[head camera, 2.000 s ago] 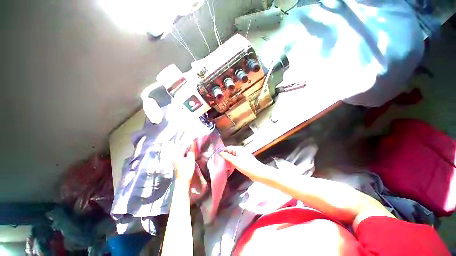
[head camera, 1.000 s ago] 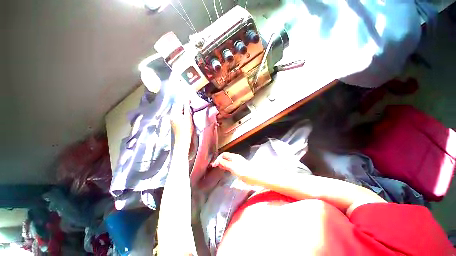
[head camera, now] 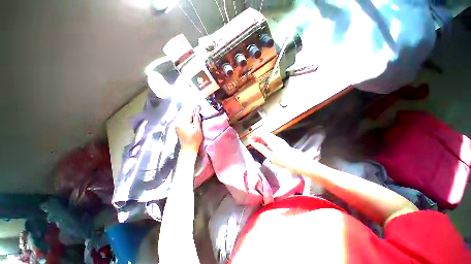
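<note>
A limp cloth panel [head camera: 230,154], pink and lilac in the glare, runs from the overlock machine's needle area down to my lap. The cream-and-brown overlock machine [head camera: 242,64] has a row of dark knobs. My left hand [head camera: 190,129] lies on the cloth just below the machine's cloth end, its fingers pointing at the needle area; glare hides whether it grips. My right hand [head camera: 266,146] is at the panel's right side, by the table edge; its hold on the cloth cannot be made out. The presser foot is hidden by cloth and glare.
Grey-white cloth [head camera: 147,154] hangs over the table's left end. The table edge [head camera: 315,109] is orange. A slim dark tool [head camera: 303,70] lies beside the machine. A pale blue cloth pile [head camera: 361,46] stands beyond. A crimson block [head camera: 423,154] is at right. Threads rise from the machine.
The pink panel now lies spread toward my lap. My right hand has moved up and right, toward the table edge. My left hand went up to the machine's cloth end, then slightly down.
</note>
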